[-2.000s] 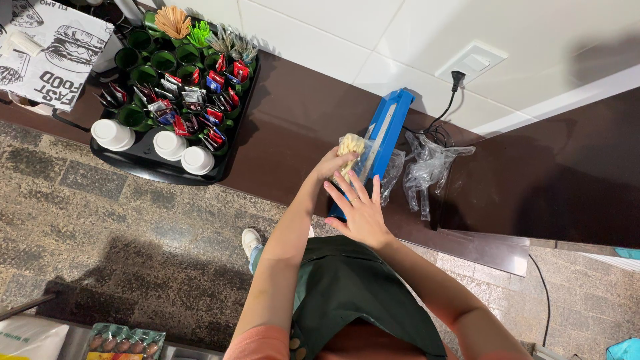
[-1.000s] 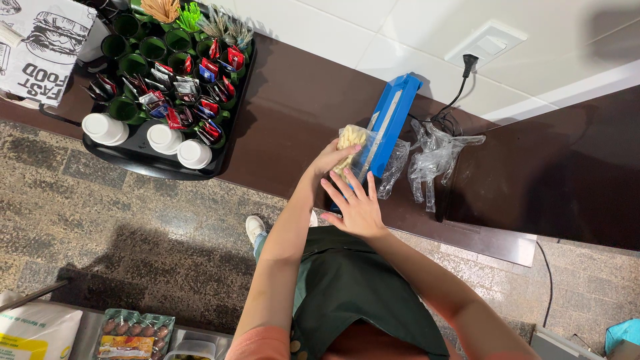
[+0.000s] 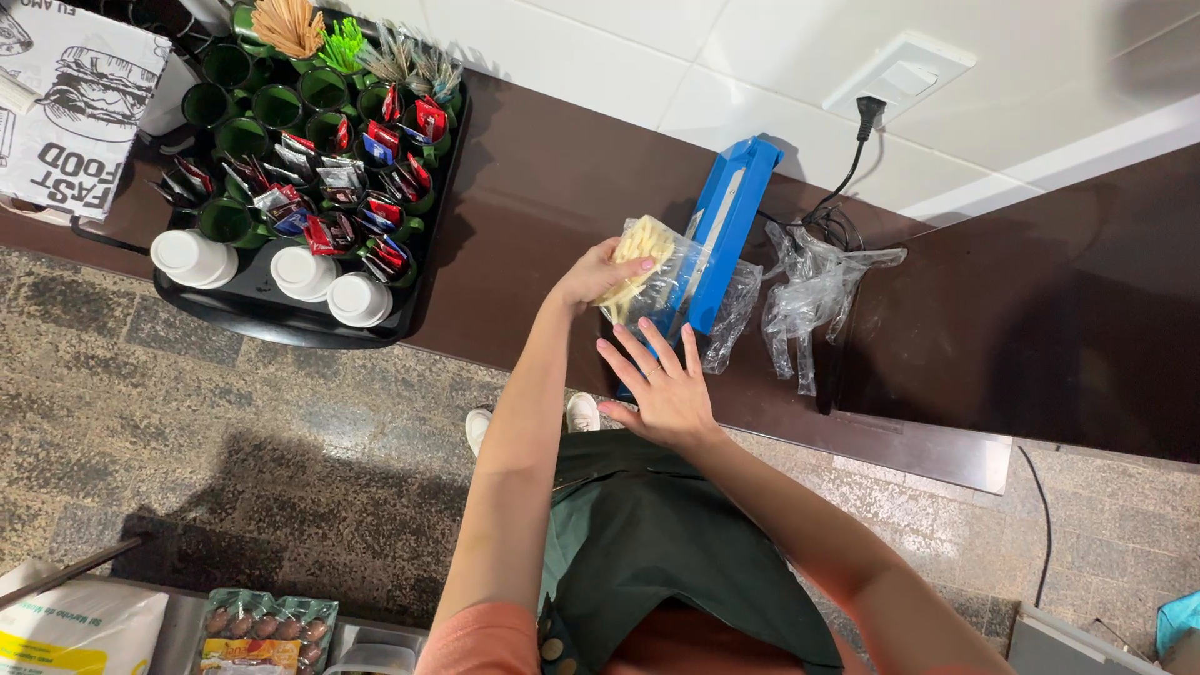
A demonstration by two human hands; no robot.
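My left hand (image 3: 605,274) grips a clear plastic bag of pale yellow strips (image 3: 645,258), its flat end lying across a blue impulse bag sealer (image 3: 727,234). My right hand (image 3: 667,389) is spread, fingers apart, palm down over the near end of the sealer, holding nothing. Whether its fingertips touch the sealer is unclear. The sealer's near part is partly hidden by the bag and my right hand. To its right lie a crumpled clear plastic bag (image 3: 734,319) and clear plastic gloves (image 3: 811,286).
At the left, a black tray (image 3: 272,328) bears green mugs (image 3: 277,106), sachets and white cups (image 3: 302,272). A printed box (image 3: 84,103) stands beyond. A black cord runs to a wall outlet (image 3: 900,80). Bottom left are packaged dates (image 3: 267,628) and a white bag (image 3: 80,623).
Both hands keep nearly the same places at the sealer, the left still on the bag and the right still spread. Nothing has plainly been let go or taken hold of.
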